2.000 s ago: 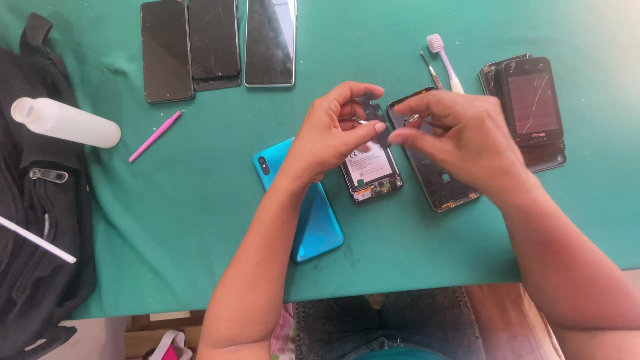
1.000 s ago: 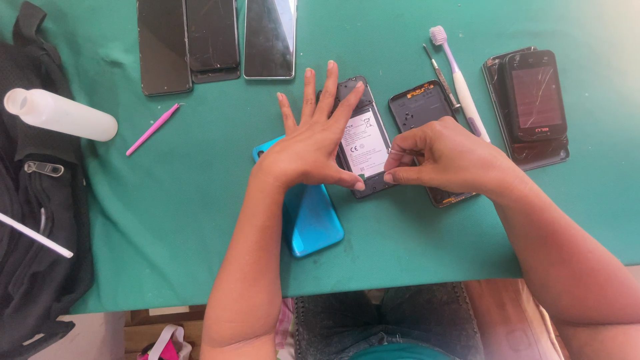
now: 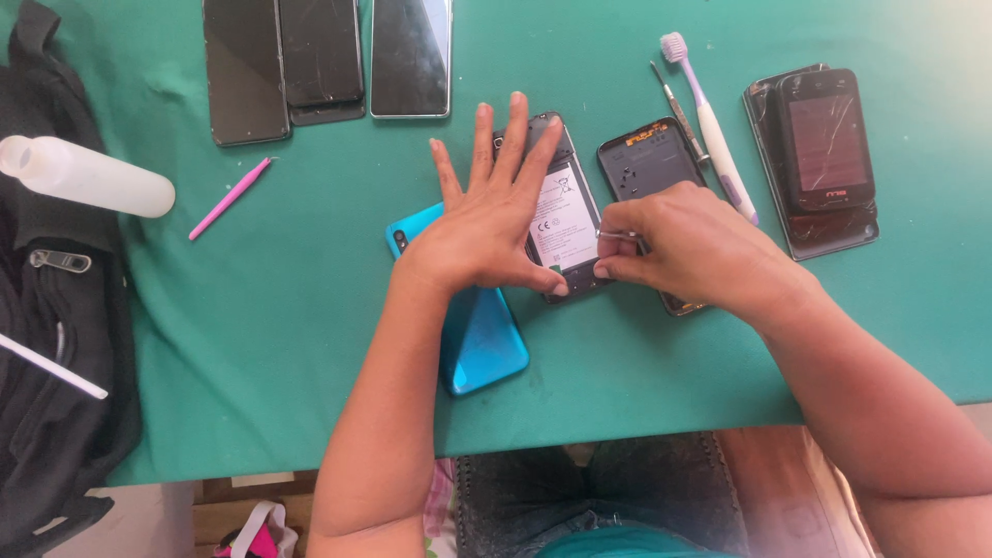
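An opened smartphone (image 3: 570, 209) with its white battery showing lies in the middle of the cloth. My left hand (image 3: 488, 217) spreads over it, thumb on its lower end and a fingertip at its top. At its lower right edge, my right hand (image 3: 690, 244) pinches a thin metal tool (image 3: 618, 235), probably tweezers, whose working end is hidden by the fingers. Under my right hand lies a dark phone housing (image 3: 647, 163), partly covered. A blue phone back (image 3: 487, 341) lies tilted beneath my left wrist.
Several dark phones, among them one with a silver edge (image 3: 411, 62), lie at the top left. Right are a toothbrush (image 3: 717, 139), a screwdriver (image 3: 682, 116) and stacked cracked phones (image 3: 829, 147). A pink tool (image 3: 230, 198), a white bottle (image 3: 101, 177) and a black bag (image 3: 70, 310) are left.
Two seconds ago both hands held a dark part above the phone; it now sits on the phone's lower end. My left hand has spread out over the phone.
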